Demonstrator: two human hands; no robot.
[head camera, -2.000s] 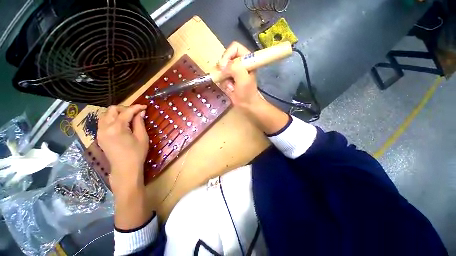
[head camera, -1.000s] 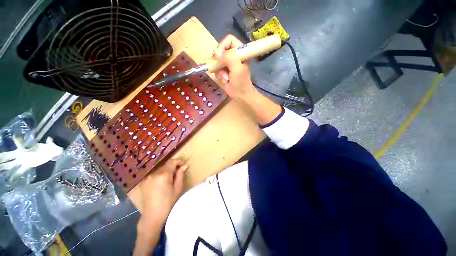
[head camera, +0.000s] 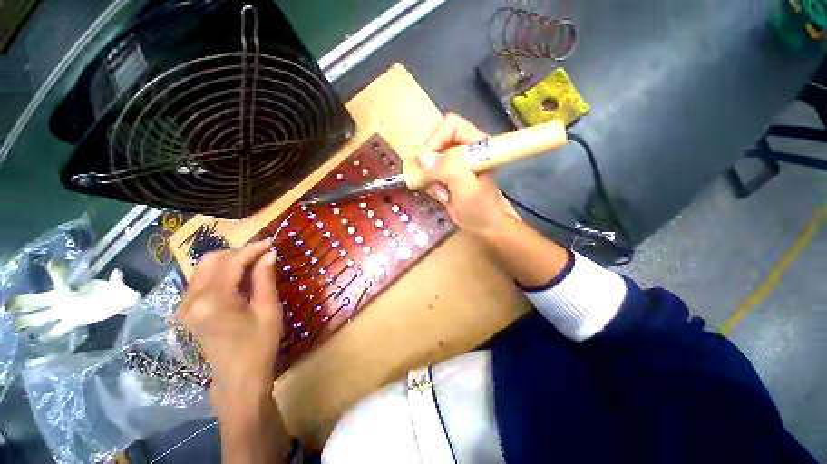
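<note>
My right hand holds the soldering iron by its pale wooden handle. Its metal barrel points left, with the tip over the upper edge of the reddish-brown jig. My left hand is over the jig's left part and hides it. Its thumb and fingertips pinch a thin silvery strand of solder wire that reaches up toward the iron's tip. Small silvery terminals sit in rows in the jig, and dark wire leads lie across its lower rows.
The fan stands behind the jig. A pile of dark leads lies on the tan board. The yellow sponge and coiled stand are at the upper right. Plastic bags and a white glove lie left.
My left hand has moved from the board's front edge up over the jig, with solder wire now visible at its fingertips. The whole view has shifted, and the iron stays in my right hand.
</note>
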